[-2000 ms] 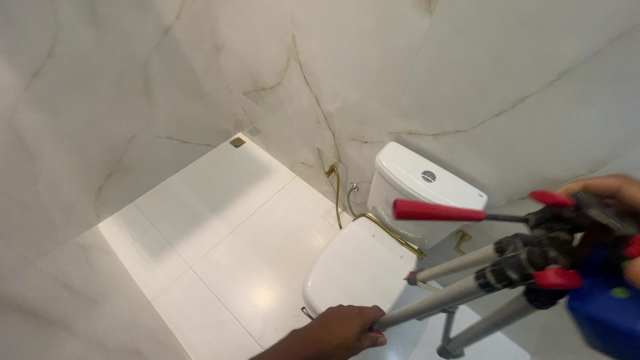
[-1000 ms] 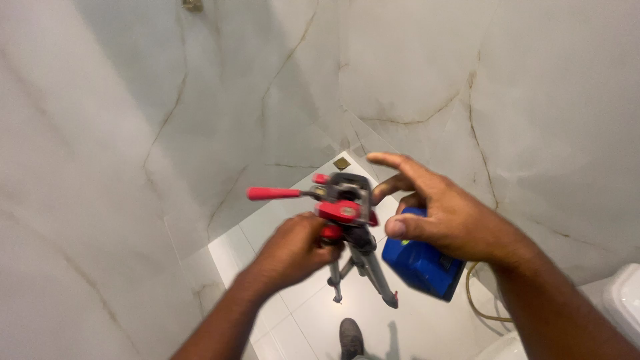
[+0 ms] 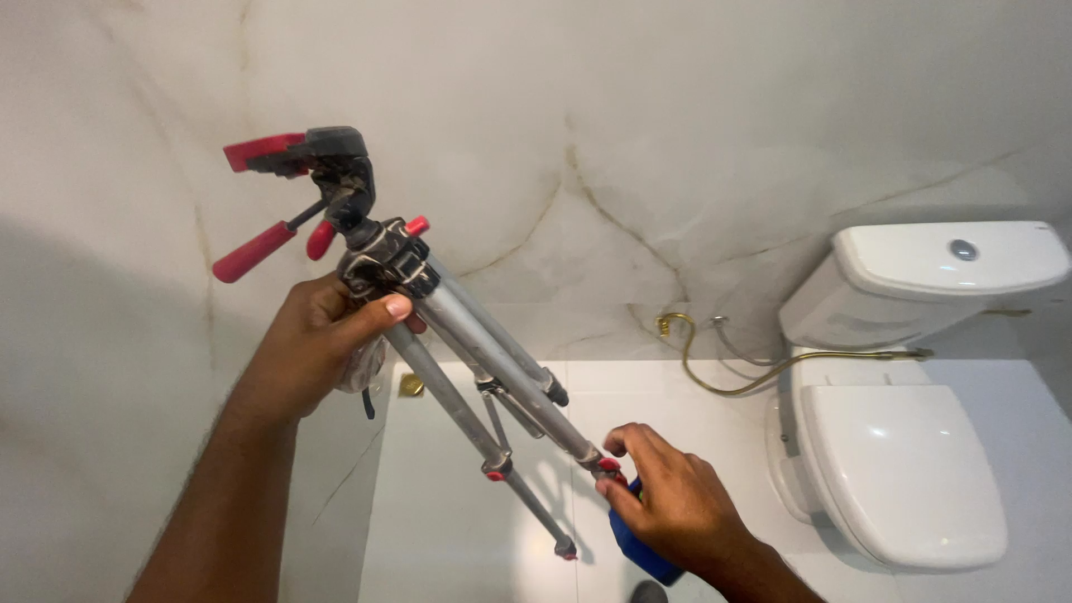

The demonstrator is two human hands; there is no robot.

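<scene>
My left hand [image 3: 335, 339] is closed around the top of a grey metal tripod [image 3: 502, 385], just under its black collar. The tripod leans, with its black and red pan head [image 3: 339, 167] at the upper left and its legs running down to the right. My right hand [image 3: 670, 494] is at a leg's red clamp [image 3: 607, 466], thumb and fingers on either side. A blue object [image 3: 641, 548] is held against the palm of that hand, mostly hidden by it.
A white toilet [image 3: 909, 469] with its lid down stands at the right. A gold hose [image 3: 729, 390] runs from the marbled wall [image 3: 502, 126] to the toilet. A square gold floor drain [image 3: 411, 385] lies in the white tiled floor [image 3: 452, 519]. A shoe tip [image 3: 649, 592] shows at the bottom.
My right hand has gone from beside the tripod's head down to a leg clamp. The tripod is now tilted, seen from the side. The view has swung toward the toilet.
</scene>
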